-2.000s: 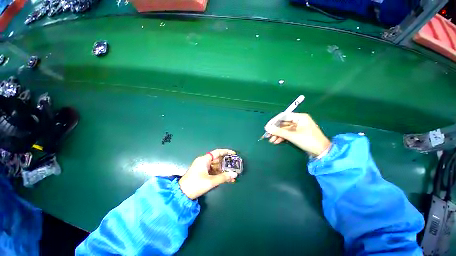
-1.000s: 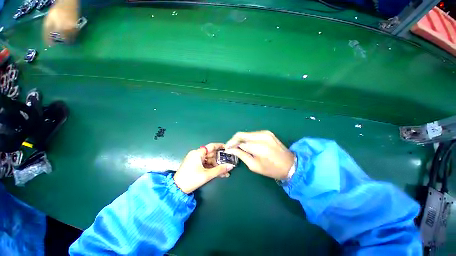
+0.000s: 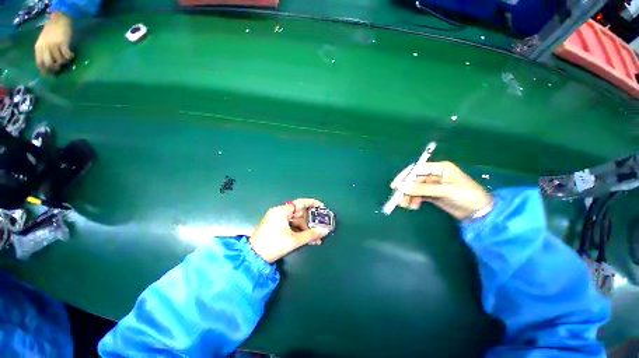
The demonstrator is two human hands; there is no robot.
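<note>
My left hand [image 3: 284,234] holds a housing with inner parts [image 3: 321,219], a rounded square with a pale rim and dark centre, its open face up. My right hand [image 3: 440,190] holds a slim white pen-like tool [image 3: 410,177] between thumb and fingers, to the right of the housing and apart from it. The tool's lower end points down and left over the green surface. A cluster of small black parts [image 3: 227,184] lies on the surface, up and left of my left hand.
Another person's hand [image 3: 54,45] is at the far left, near a white-rimmed unit [image 3: 136,32] on the belt [image 3: 301,77]. A black fan [image 3: 42,164] and a pile of housings stand left. A metal bracket [image 3: 595,178] and cables are right. A salmon foam tray [image 3: 604,54] is far right.
My right hand has moved away from the housing to the right, with the white tool showing again. My left hand stays nearly in place. The other person's hand has moved left, and a white-rimmed unit now shows.
</note>
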